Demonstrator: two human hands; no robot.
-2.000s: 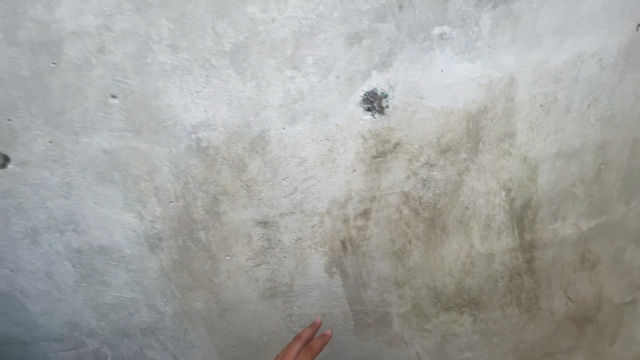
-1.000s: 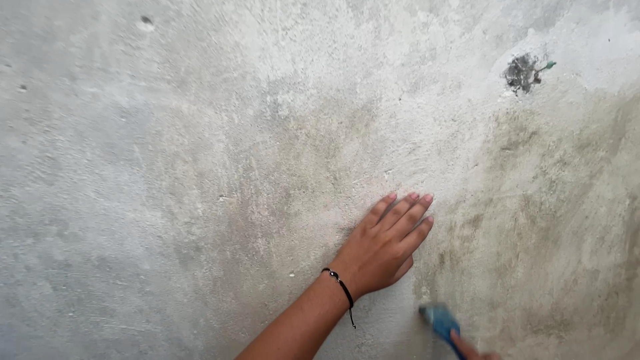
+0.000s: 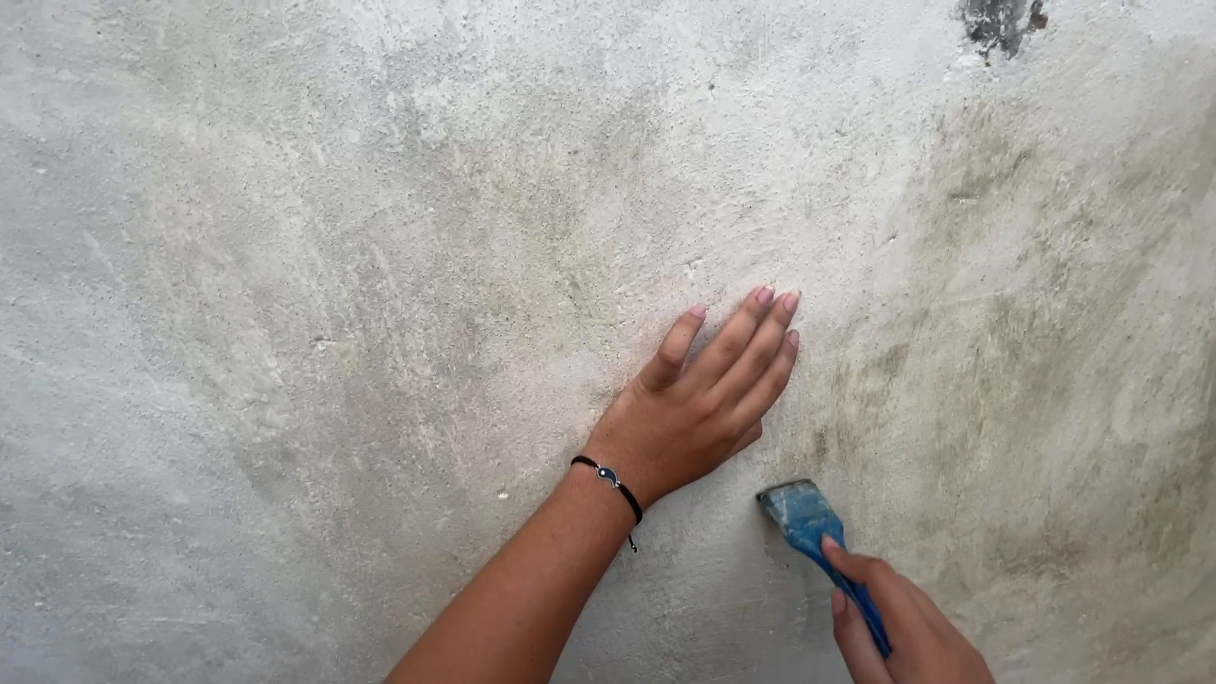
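Note:
My left hand [image 3: 708,399] lies on a rough plastered wall [image 3: 380,285], its fingers somewhat apart and pointing up to the right, holding nothing. A black cord bracelet with a small charm [image 3: 608,474] circles that wrist. Below and to the right, my right hand [image 3: 898,617] grips the blue handle of a flat paintbrush [image 3: 807,518]. The brush head tilts up to the left and its short dark bristle end is at the wall, just below my left hand. Part of the handle is hidden by my right fingers.
A dark, rough-edged hole or patch [image 3: 1002,24] marks the wall at the upper right. Brownish-green stains [image 3: 1026,380] spread down the wall's right side. Small pits and bumps dot the plaster.
Two seconds ago only some fingertips showed at the bottom edge. Both hands and the brush have since come into view. The view has shifted along the wall.

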